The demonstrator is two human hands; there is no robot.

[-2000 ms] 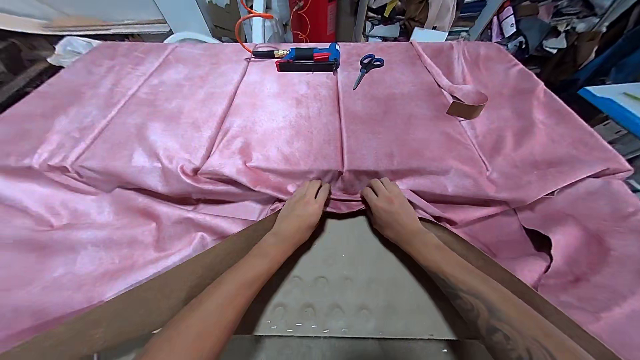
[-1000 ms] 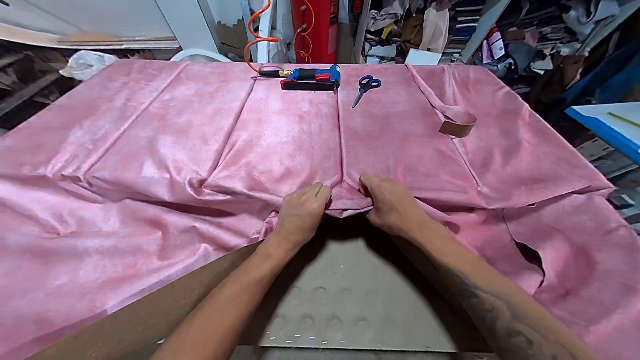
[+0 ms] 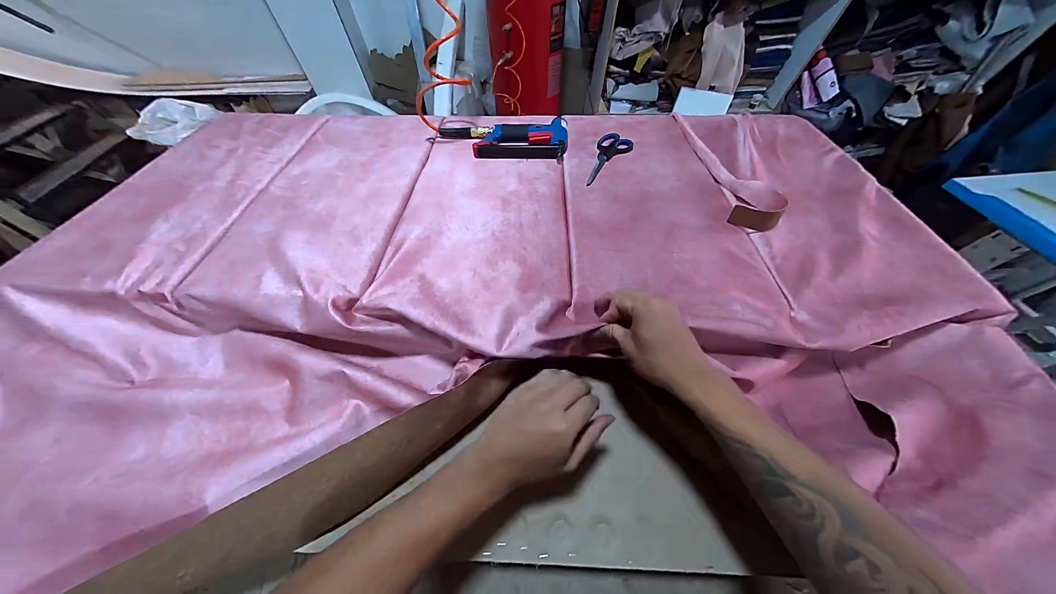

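Note:
Pink velvety fabric (image 3: 487, 247) with stitched seams covers a wide panel, its near edge gathered in folds. My right hand (image 3: 652, 334) pinches that gathered edge between thumb and fingers, right of the middle. My left hand (image 3: 544, 421) is off the fabric, lower and to the left, over a beige board (image 3: 643, 511) with staples; its fingers are loosely curled, the thumb apart, and no object shows in it. The fabric's brown underside (image 3: 330, 487) is turned up at the left. A blue and black pneumatic stapler (image 3: 520, 139) lies at the far edge, beside dark-handled scissors (image 3: 610, 148).
An orange coiled air hose (image 3: 431, 66) runs to the stapler. A loose pink fabric strip (image 3: 755, 198) curls at the right. The fabric has a gap (image 3: 876, 425) at lower right. Behind stand a red cylinder (image 3: 528, 58) and scrap-filled shelves; a blue-edged board (image 3: 1006, 210) juts in at far right.
My left hand has let go of the gathered fabric edge and moved down over the board. My right hand still pinches the edge.

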